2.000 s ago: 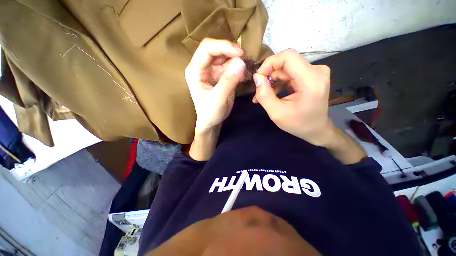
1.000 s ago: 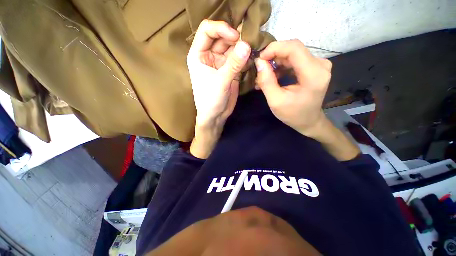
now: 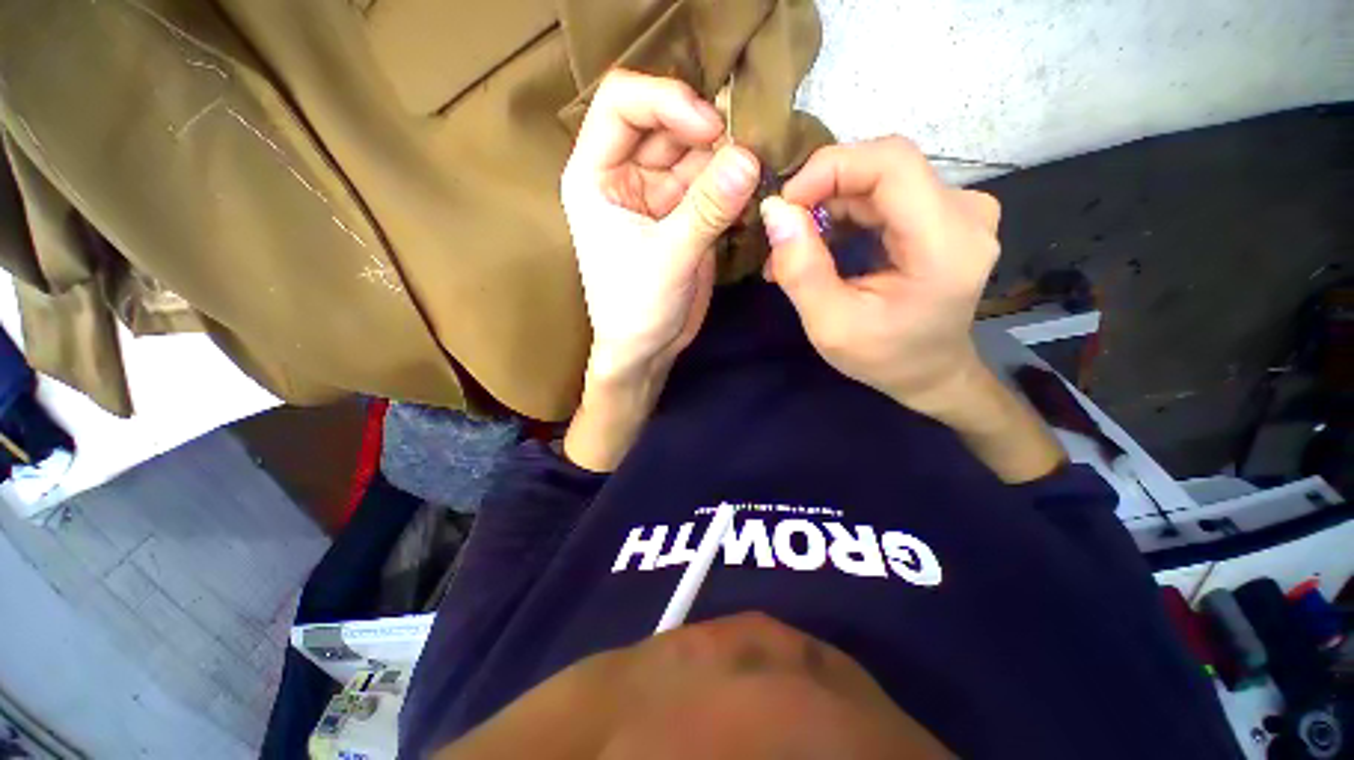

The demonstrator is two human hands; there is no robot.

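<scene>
The brown jacket lies at the upper left, with white basting stitches on its body. My left hand is over the jacket's edge, its thumb and fingers pinching cloth of what looks like the sleeve cuff. A small dark piece, maybe a button, shows between the fingertips of both hands. My right hand has its thumb and index finger pinched at that piece. A small shiny purple thing shows among the right fingers. I cannot make out a needle or thread.
A white table surface is at the top, with a dark area right of it. Grey cloth hangs beside my left sleeve. Thread spools stand at the lower right. A white machine part is at the lower left.
Both hands moved up, then slightly down and right, staying pinched close together at the dark piece. The jacket has shifted only slightly.
</scene>
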